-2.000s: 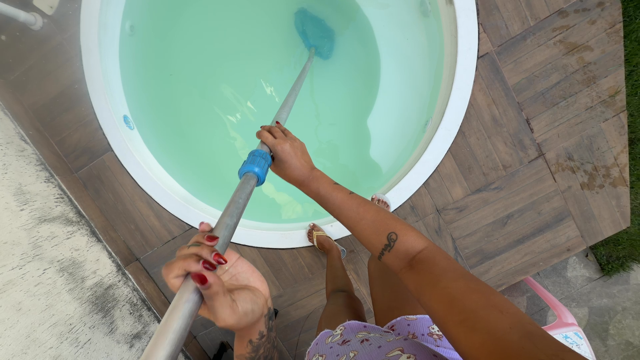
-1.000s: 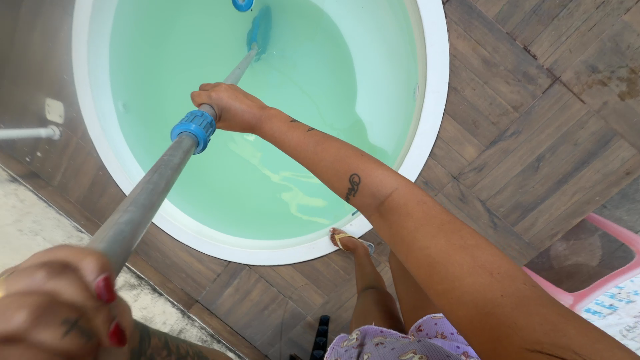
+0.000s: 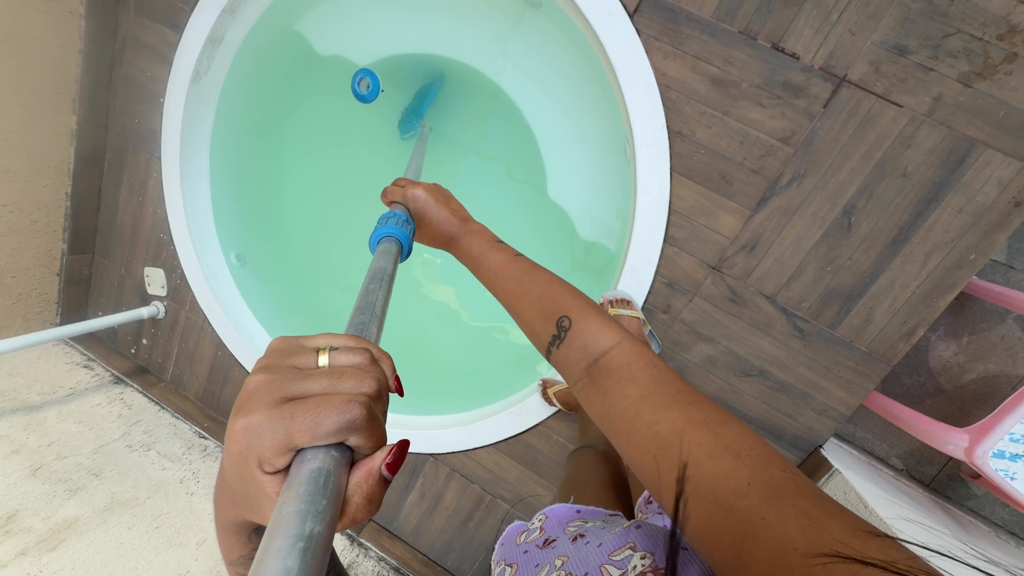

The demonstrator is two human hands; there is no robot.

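A grey metal telescopic pole runs from the bottom of the view out over a round pool of greenish water. My left hand is wrapped around its near part, fingers over the top. Farther along, my right hand grips the pole just beyond its blue locking collar. The far end dips under the water, where a blue pool cleaning head shows blurred. A round blue fitting with a pale centre lies to the left of that head.
The white pool rim curves close by my sandalled feet. Wood-look tiles surround it. On the left are a white pipe, a small wall plate and a pale rough surface. Part of a pink plastic chair stands at the right.
My left hand, partly open with its palm showing two seconds ago, is now closed around the pole. The blue round fitting has come fully into view as the view shifted.
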